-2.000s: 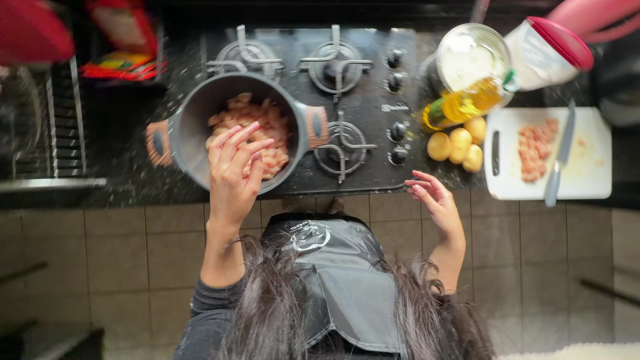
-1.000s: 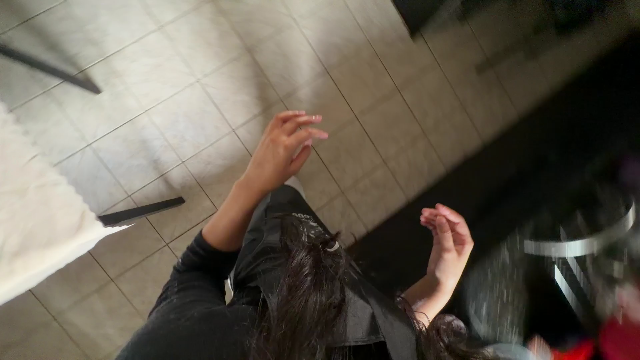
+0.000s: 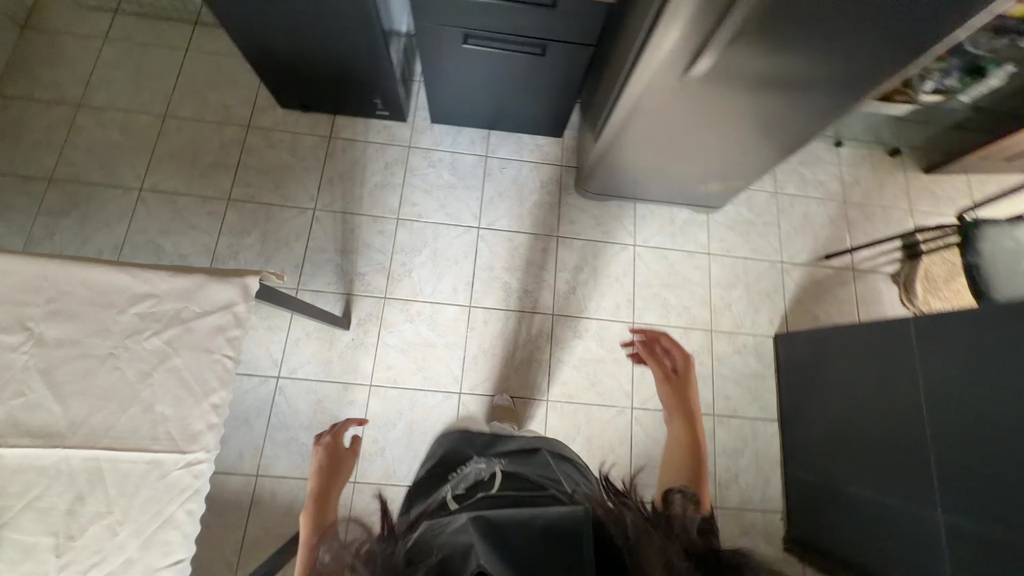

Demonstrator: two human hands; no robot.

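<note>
My left hand [image 3: 336, 452] hangs above the tiled floor [image 3: 512, 264], near the edge of a cream tablecloth [image 3: 120, 352]; its fingers are curled with a gap to the thumb and hold nothing. On the other side, my right hand [image 3: 662, 356] is raised over the floor tiles, fingers loosely bent and apart, also holding nothing. Between the two hands lies the front of my dark apron [image 3: 512, 512], with the tip of one shoe [image 3: 503, 410] showing beyond it. Neither hand touches any object.
A grey refrigerator [image 3: 664, 120] stands ahead to the right, beside a dark drawer cabinet [image 3: 504, 80] and another dark cabinet [image 3: 320, 56]. A table leg [image 3: 308, 306] sticks out from under the cloth. At the right are a dark cabinet side [image 3: 896, 424] and a chair-like object [image 3: 936, 276].
The view has swung from the stove to the floor and refrigerator. My left hand, earlier over the pot of cut meat, is now away from it. Both hands stay empty.
</note>
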